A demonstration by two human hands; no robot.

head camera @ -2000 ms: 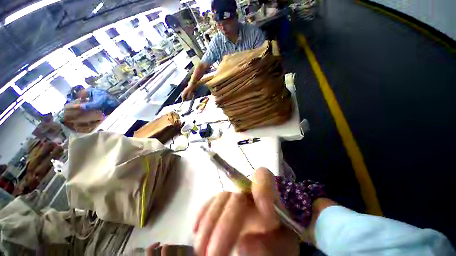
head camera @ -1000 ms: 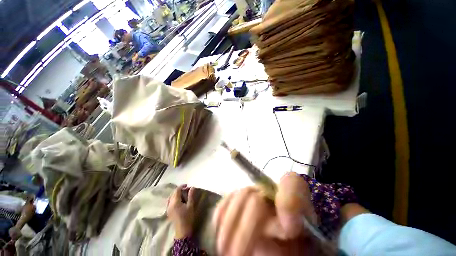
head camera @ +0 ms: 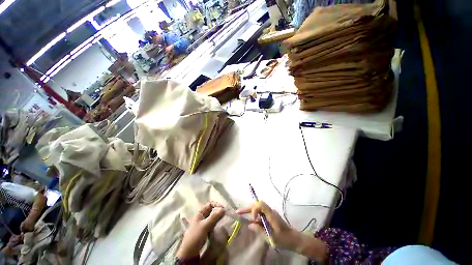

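Observation:
A beige bag (head camera: 178,199) with a yellow strip lies on the white table (head camera: 243,155) at the bottom centre. My left hand (head camera: 202,230) pinches the bag's fabric near the yellow strip. My right hand (head camera: 274,227) holds a slim pen-like tool (head camera: 262,216), its dark tip pointing up and away. My right fingertips are close to my left fingers; whether they also touch the fabric is unclear. A thin pale cord (head camera: 285,194) loops on the table beyond my right hand.
Stacked beige bags (head camera: 173,121) and bundled straps (head camera: 155,181) are at the left, with another beige pile (head camera: 85,155) further left. A tall brown stack (head camera: 341,62) stands at the back right. A black tool (head camera: 315,125) with a dark cord lies before it. A power strip (head camera: 266,102) is behind.
My right hand has moved down from close to the camera to beside my left hand, bringing the tool along. My left hand now pinches the fabric. The view has shifted.

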